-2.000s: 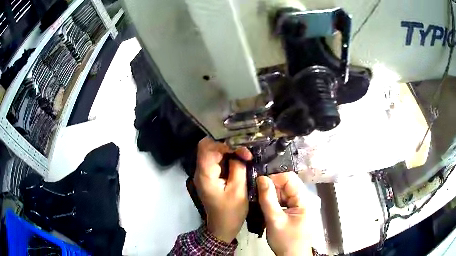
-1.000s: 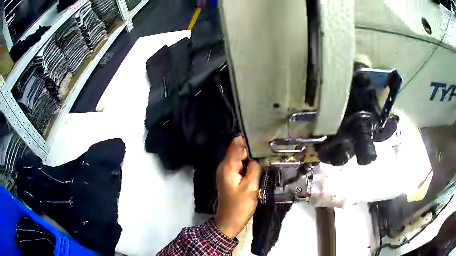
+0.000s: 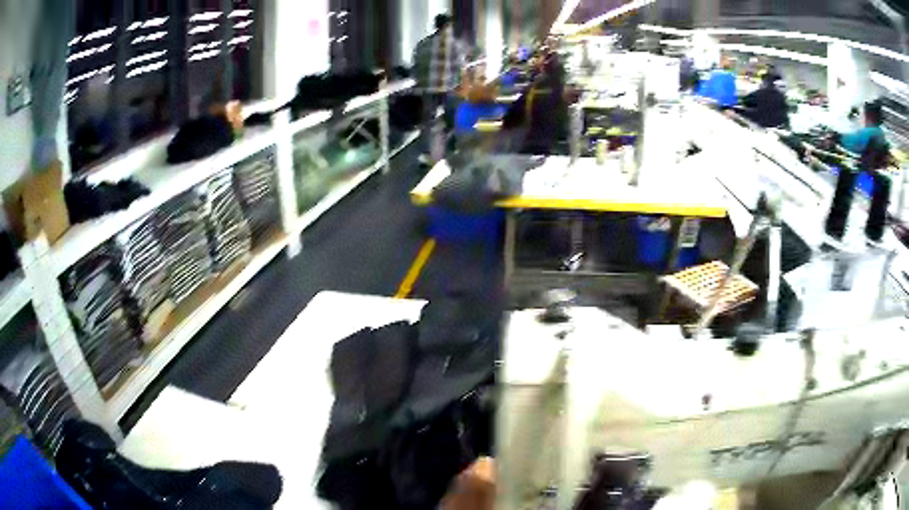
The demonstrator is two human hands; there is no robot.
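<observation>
The view is tilted up and blurred. A small part of my left hand (image 3: pixel 472 486) shows at the bottom edge, left of the cream-white sewing machine head (image 3: pixel 698 398); its fingers and what they may hold cannot be made out. My right hand is not in view. A large pile of black garment pieces (image 3: pixel 399 398) lies behind and left of the machine head. The needle area is below the picture.
A second black pile (image 3: pixel 189 483) lies lower left beside a blue bin (image 3: pixel 35 478). Shelves of stacked cloth (image 3: pixel 150 259) run along the left. Beyond are a yellow-edged table (image 3: pixel 618 194), a wooden slatted stool (image 3: pixel 710 287) and several people, one standing (image 3: pixel 437 85).
The view has swung up from the needle area to the room. Most of my left hand has dropped out of the picture. My right hand, seen at the cloth two seconds ago, is gone from view.
</observation>
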